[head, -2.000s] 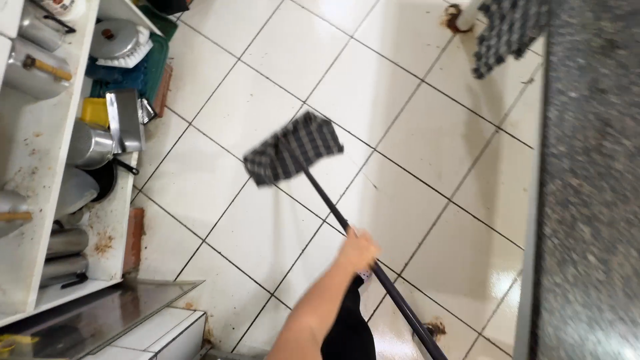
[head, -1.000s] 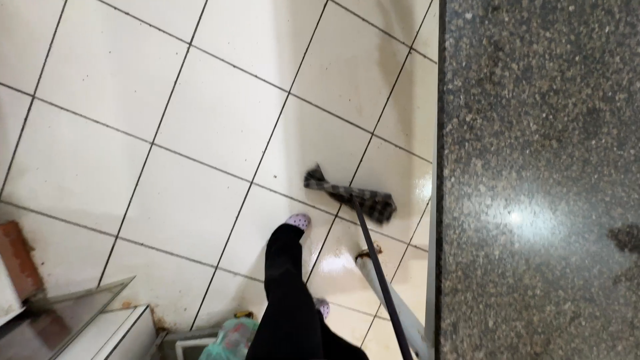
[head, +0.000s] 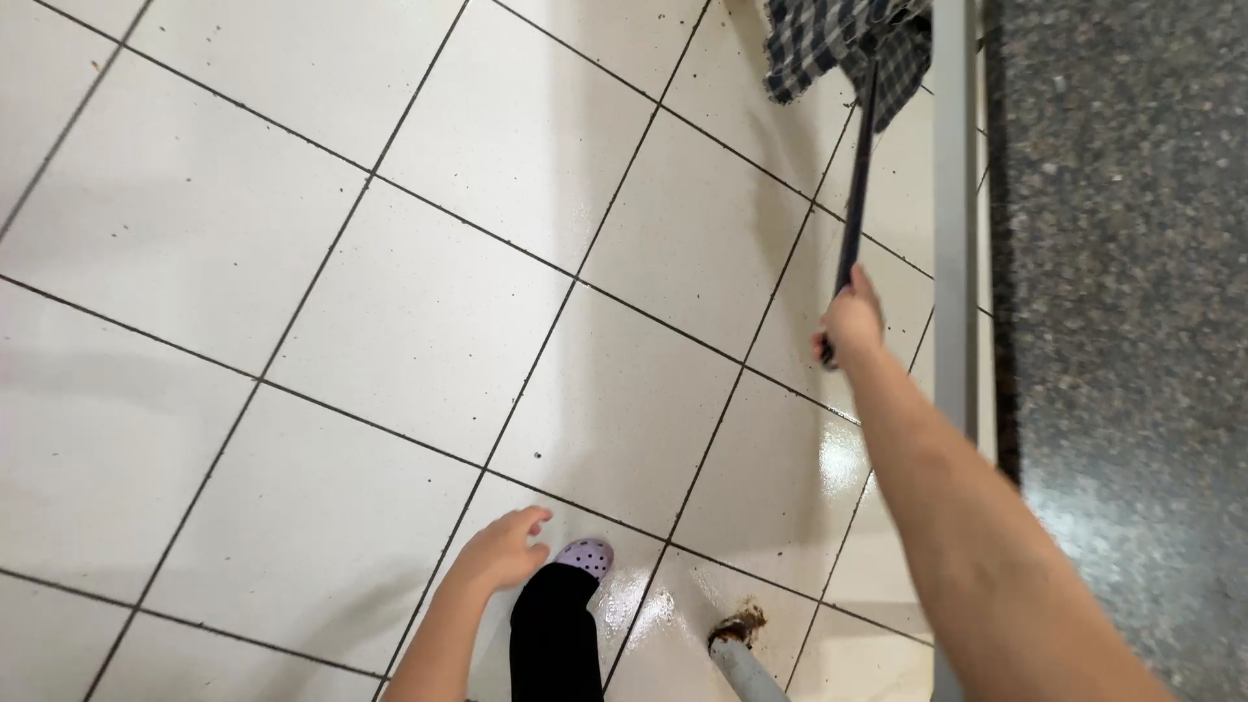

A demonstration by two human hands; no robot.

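Note:
My right hand is closed around a dark pole near its lower end in the view. At the pole's far end a black-and-white checkered cloth hangs bunched, beside the metal edge of the counter at the top right. My left hand holds nothing; its fingers are loosely curled and apart, over the floor beside my black trouser leg and lilac clog. Whether the cloth touches the floor I cannot tell.
White floor tiles with dark grout carry small dark specks. A speckled stone countertop with a metal edge runs down the right side. A grey leg with a rusty foot stands on the floor at the bottom.
The checkered cloth and pole, lower down beside the counter a second ago, are now at the top right. Both hands have come into view. The shelves seen two seconds ago are out of view.

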